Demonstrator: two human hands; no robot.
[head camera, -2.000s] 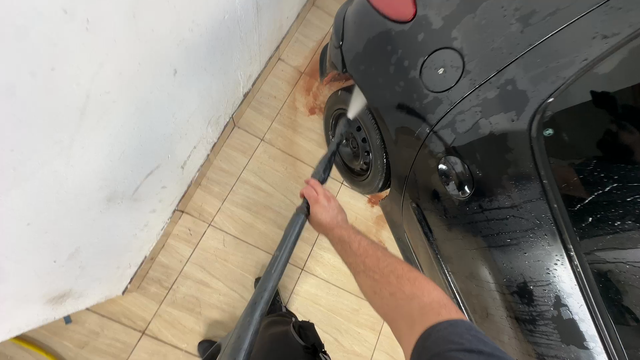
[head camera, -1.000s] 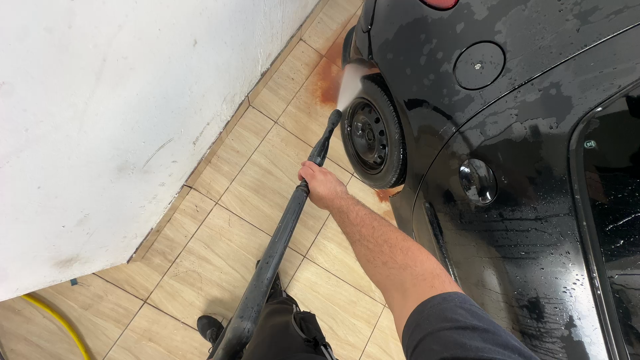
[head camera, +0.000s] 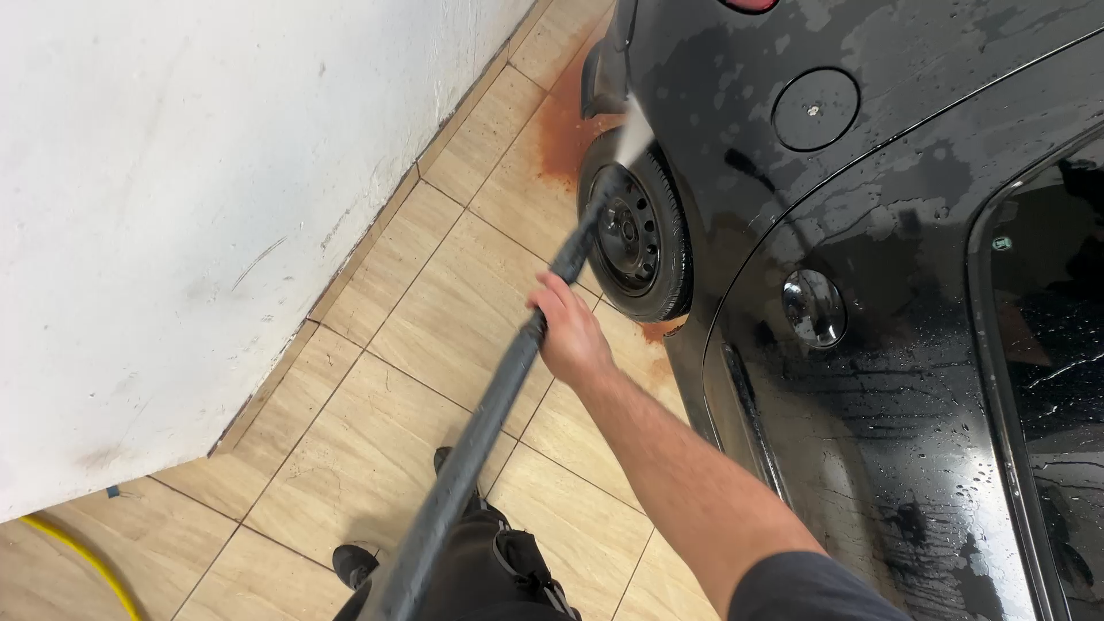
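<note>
My right hand (head camera: 573, 332) is closed around the dark grey lance of a pressure washer (head camera: 470, 448), near its black front section. The lance runs from the bottom edge up to the rear wheel of a black car. Its blurred nozzle (head camera: 614, 177) is in front of the black steel wheel (head camera: 630, 231), and a white spray (head camera: 636, 134) fans from it toward the top of the tyre (head camera: 677, 250) and the wheel arch. My left hand is out of the frame, as is the rear end of the lance.
Wet black bodywork (head camera: 897, 216) with a fuel flap and door handle fills the right. A scuffed white wall (head camera: 172, 216) stands left. Reddish-brown liquid (head camera: 569, 134) lies on beige floor tiles (head camera: 431, 319) by the wheel. A yellow hose (head camera: 90, 556) curves at lower left, near my shoes (head camera: 354, 565).
The nozzle has moved from the tyre's left edge to in front of the wheel since a second ago. The reddish-brown patch behind the wheel looks larger than two seconds ago.
</note>
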